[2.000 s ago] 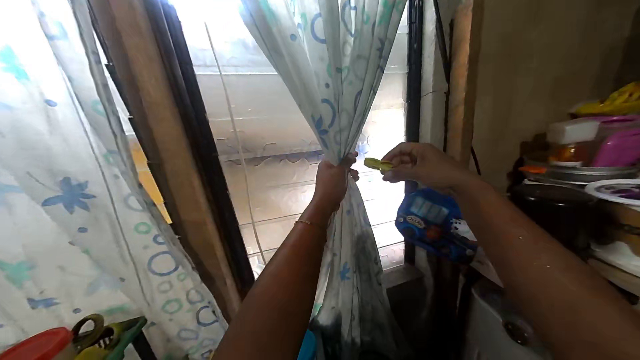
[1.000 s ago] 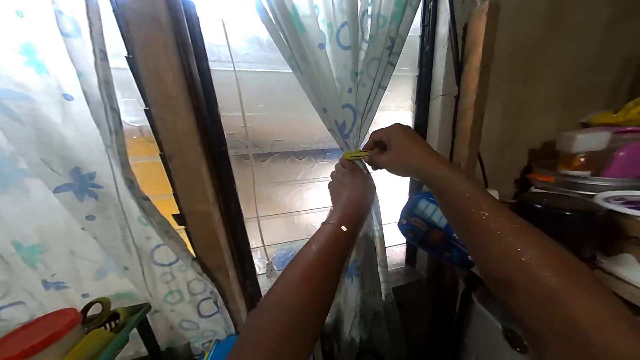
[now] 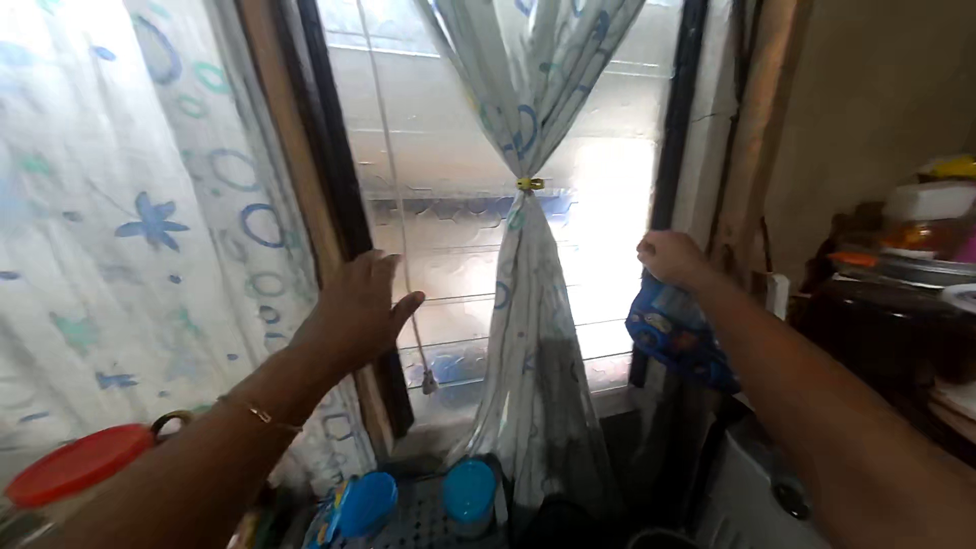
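A patterned white curtain [image 3: 534, 305] hangs before the louvred window, gathered at its middle by a yellow clip [image 3: 530, 184]. Neither hand touches it. To its left, my left hand [image 3: 362, 309] is spread with nothing in it, near the dark window frame [image 3: 335, 145]. On the other side my right hand [image 3: 671, 258] has its fingers curled, with nothing visible in them, just above a blue patterned bag [image 3: 675, 332]. Another curtain [image 3: 152, 229] of like pattern hangs at the left. A pull cord [image 3: 393, 168] hangs between my left hand and the clipped curtain.
Two blue-lidded containers [image 3: 470, 492] [image 3: 368, 503] stand below the window. A red lid [image 3: 80, 463] is at the lower left. At the right are a dark pot [image 3: 877, 313], a jar with a white lid [image 3: 926, 213] and a grey appliance [image 3: 751, 488].
The yellow clip, earlier in my right hand, now holds the curtain gathered. Both hands have let go and moved apart, left hand leftward and right hand rightward.
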